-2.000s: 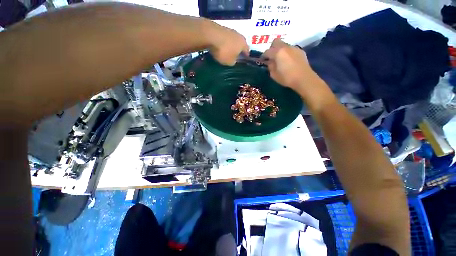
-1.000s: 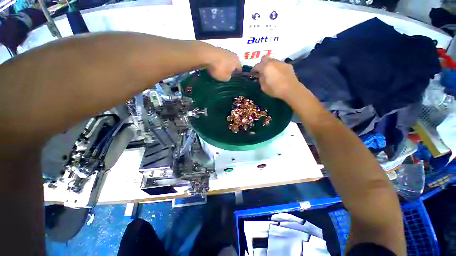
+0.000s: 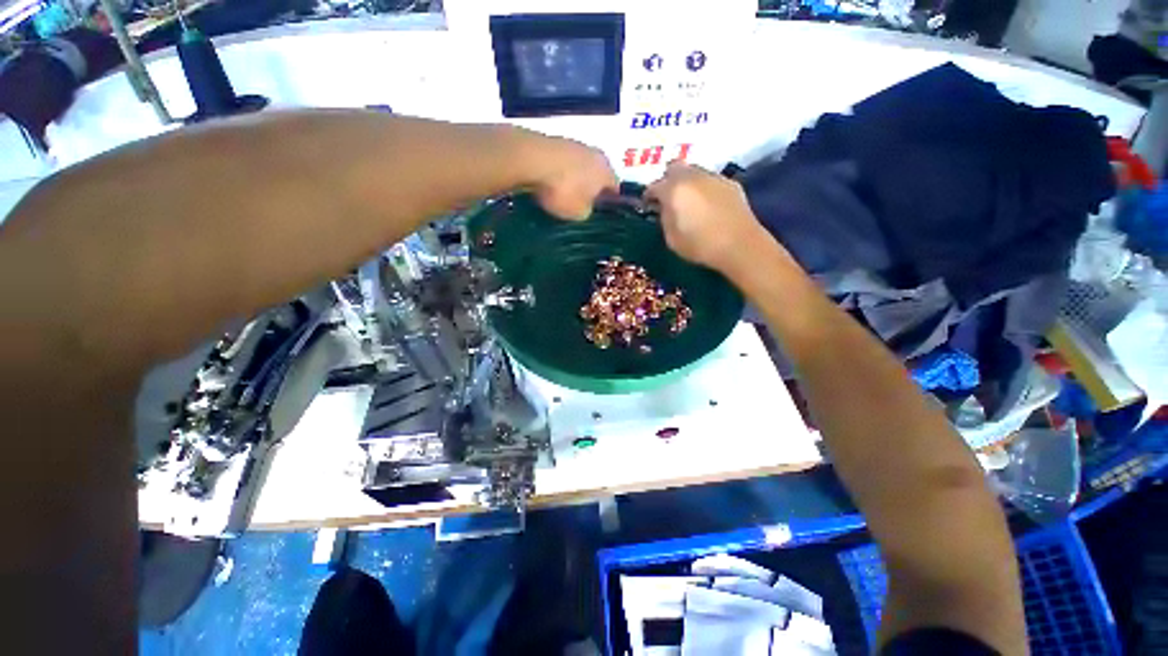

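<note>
The wide round dark green bowl feeder [image 3: 551, 346] stands on the white machine table. A heap of shiny copper-gold buttons [image 3: 630, 304] lies inside it, right of centre. My left hand [image 3: 573, 177] and my right hand [image 3: 699, 215] are close together at the bowl's far rim, fingers bent. A small dark strip shows between the fingertips; whether either hand grips it or the rim cannot be told. The silver feeding mechanism [image 3: 448, 308] adjoins the bowl's left side.
Metal machine parts [image 3: 231, 397] stand at the left. A white panel with a dark screen [image 3: 559, 67] is behind the bowl. Dark garments [image 3: 948, 180] are piled at the right. A blue crate [image 3: 717, 541] with white-grey cut pieces [image 3: 737, 618] is below the table's front edge.
The view has tilted up, so the screen shows more fully and the bowl sits lower in the picture. Both hands have stayed at the bowl's far rim. The heap looks much the same.
</note>
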